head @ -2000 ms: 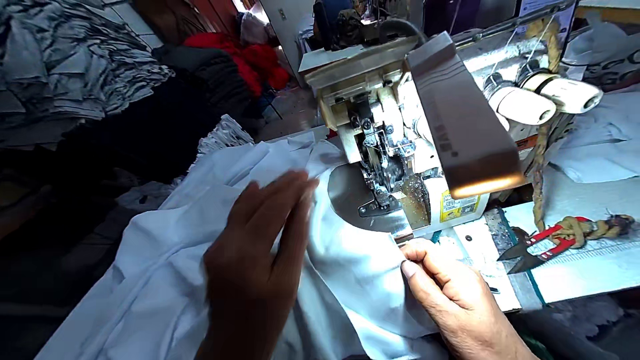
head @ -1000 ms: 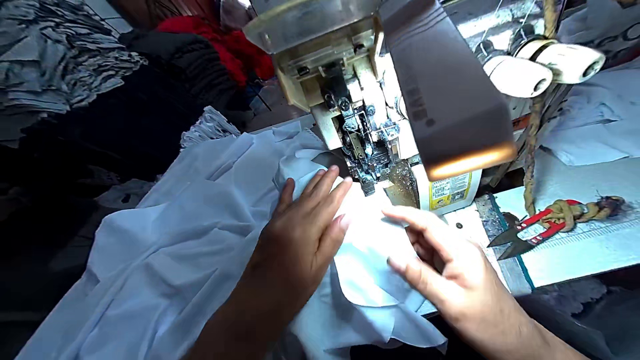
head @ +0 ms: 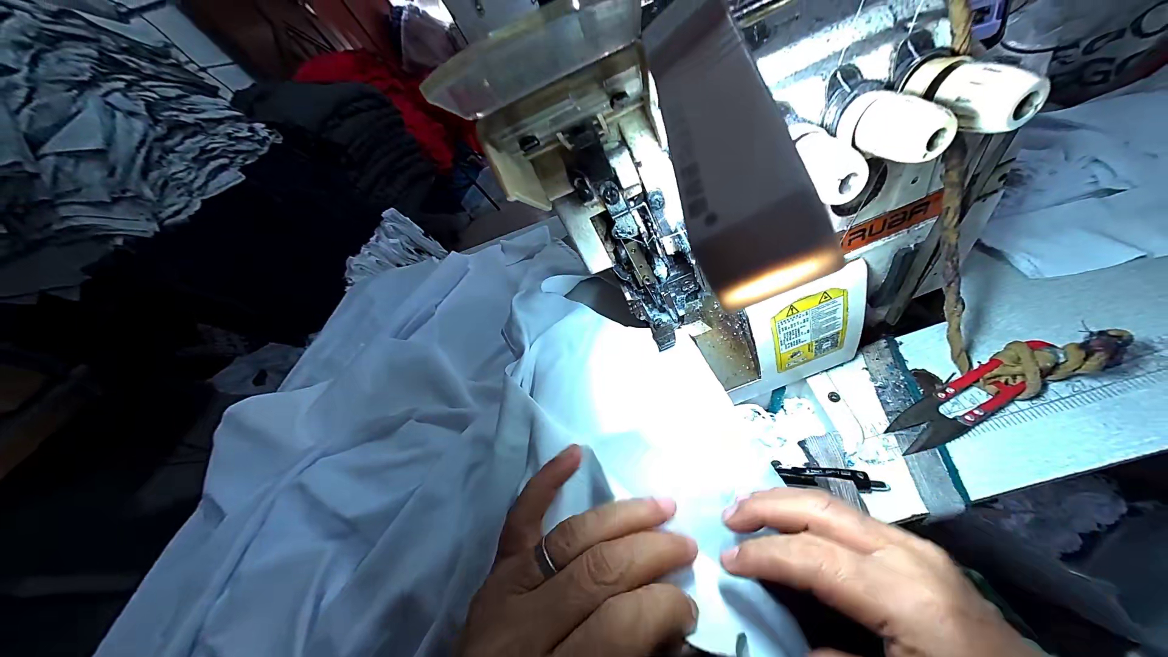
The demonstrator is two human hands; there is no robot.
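Pale fabric (head: 392,429) spreads over the left of the worktable and reaches the presser foot (head: 664,336) of an overlock sewing machine (head: 584,155). Strong lamp light whitens the cloth in front of the foot. My left hand (head: 593,575), with a ring on one finger, lies on the cloth near the bottom edge. Close to its right, my right hand (head: 849,566) touches the cloth's right part with its fingertips. Whether either hand pinches the fabric cannot be told. Both hands are nearer to me than the presser foot.
Red-handled thread snips (head: 972,397) tied to a rope lie on the table at right, over a printed ruler scale. A black pen (head: 830,477) is beside my right hand. White tension knobs (head: 899,126) stick out from the machine. Stacked grey cloth (head: 100,137) is at upper left.
Both hands have drawn back from the presser foot toward the bottom edge, and my left hand has moved right, close to my right hand. The pen has come into sight.
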